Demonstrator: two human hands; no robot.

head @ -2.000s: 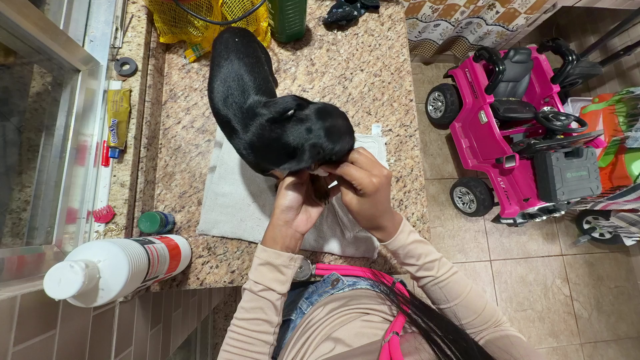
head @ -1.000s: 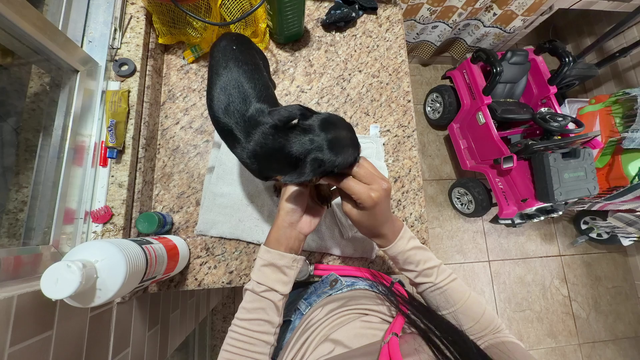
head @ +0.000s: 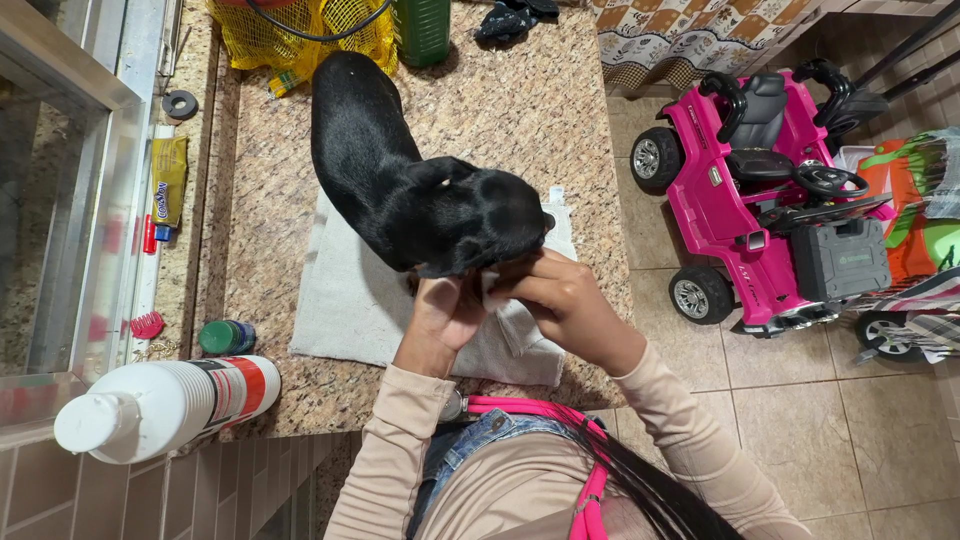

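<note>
A black dog (head: 375, 157) stands on the granite countertop, its front end over a pale folded cloth (head: 337, 300) and its head bent toward me. My left hand (head: 446, 315) is under the dog's head and neck, palm up; its fingertips are hidden by the head. My right hand (head: 566, 300) is at the muzzle, fingers bent, with a small white wad (head: 491, 292), perhaps cotton, pinched between its fingers. A pink stethoscope (head: 525, 406) hangs in front of my body.
At the left stand a white plastic bottle (head: 165, 409) and a small green-capped bottle (head: 227, 337). A yellow mesh bag (head: 352, 34), a green container (head: 422, 30) and dark cloth (head: 510, 21) lie behind. A pink toy car (head: 720, 187) stands on the floor at right.
The dog's head has shifted slightly to the right and lifted, so its nose shows. My hands have stayed beneath and beside its muzzle.
</note>
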